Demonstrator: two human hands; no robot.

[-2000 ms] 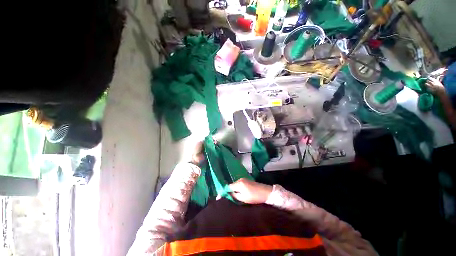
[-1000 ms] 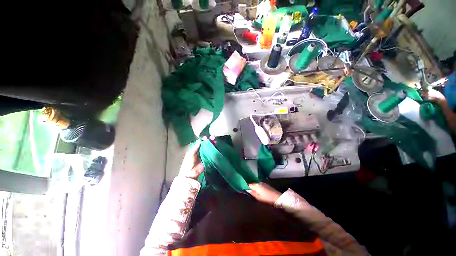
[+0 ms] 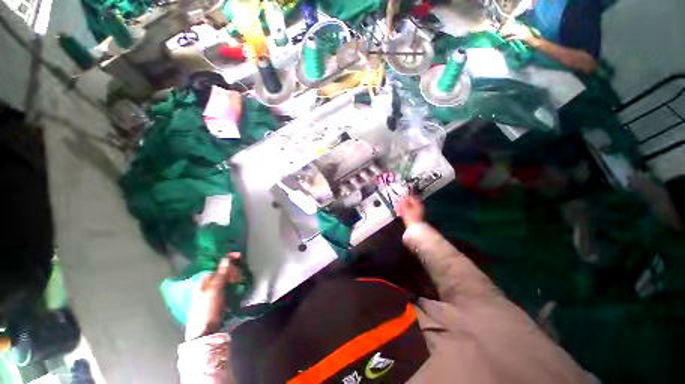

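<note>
My left hand [image 3: 216, 286] is at the lower left, closed on green fabric pieces [image 3: 179, 298] beside the table's left edge; the image is blurred there. The pieces hang near the lower end of the crumpled green pile [image 3: 176, 157]. My right hand [image 3: 408, 210] is stretched out to the table's front right edge, at small tools with pink parts [image 3: 386, 180]. Whether its fingers grip one cannot be told. The sewing machine [image 3: 342, 169] lies between my hands, with a green piece [image 3: 335, 229] at its front.
Green thread cones [image 3: 452, 71] and a blackish cone [image 3: 268, 75] stand behind the machine. A clear plastic bag [image 3: 413, 139] is at its right. A pink-white packet [image 3: 223, 111] lies on the pile. Another person's arm [image 3: 559, 52] is at the upper right. A pale wall [image 3: 90, 247] is at left.
My right hand has let go of the green fabric and moved right to the small tools. My left hand has moved left and down with the fabric. The view has turned and shifted right.
</note>
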